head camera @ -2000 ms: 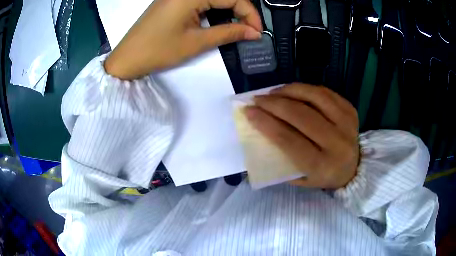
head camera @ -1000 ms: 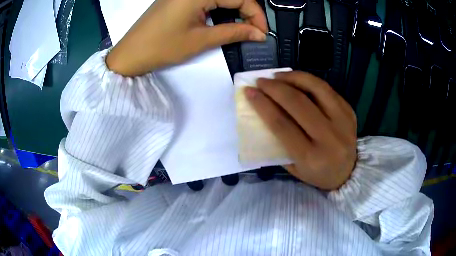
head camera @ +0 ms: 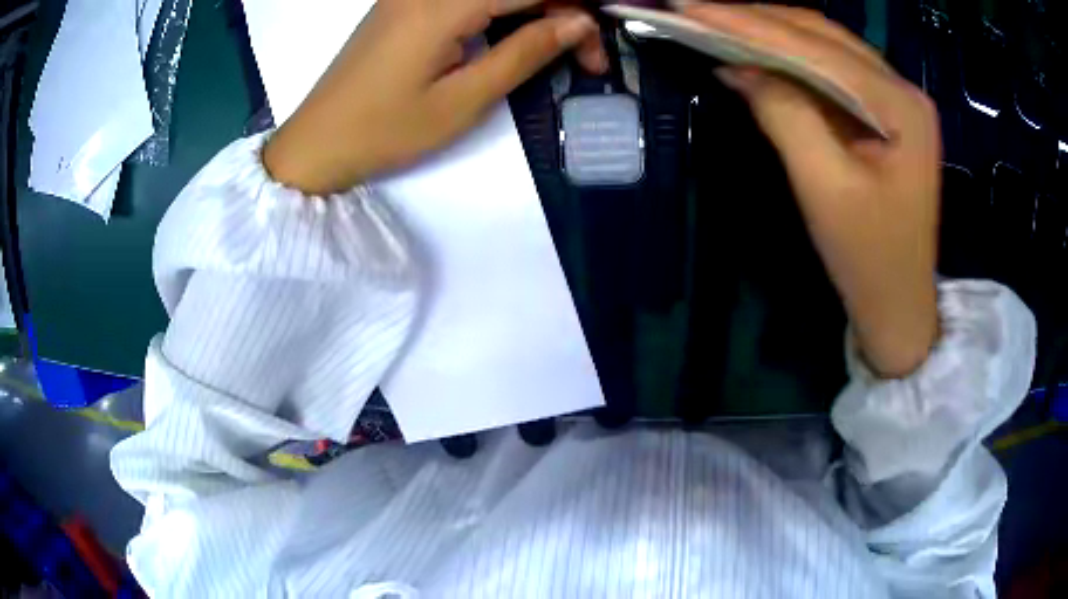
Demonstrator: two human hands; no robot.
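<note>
A smartwatch (head camera: pixel 602 140) lies face up in front of me, its screen covered by a grey printed film. My left hand (head camera: pixel 433 94) is just above it at the top edge, with thumb and fingers close together; its fingertips are partly cut off, so what they pinch is unclear. My right hand (head camera: pixel 837 152) grips a stiff card (head camera: pixel 755 56), now seen nearly edge-on above and right of the watch. A long white paper strip (head camera: pixel 492 293) lies under my left forearm, beside the watch.
More black watches and straps (head camera: pixel 984 176) lie in rows at the right on the dark green mat (head camera: pixel 187 281). Loose white sheets (head camera: pixel 88 111) and a crinkled clear plastic (head camera: pixel 168 70) are at the far left. Dark strap ends show at the near bench edge.
My right hand has moved up and right with the card, turning it edge-on and uncovering the mat below the watch. My left fingertips have shifted slightly up off the film.
</note>
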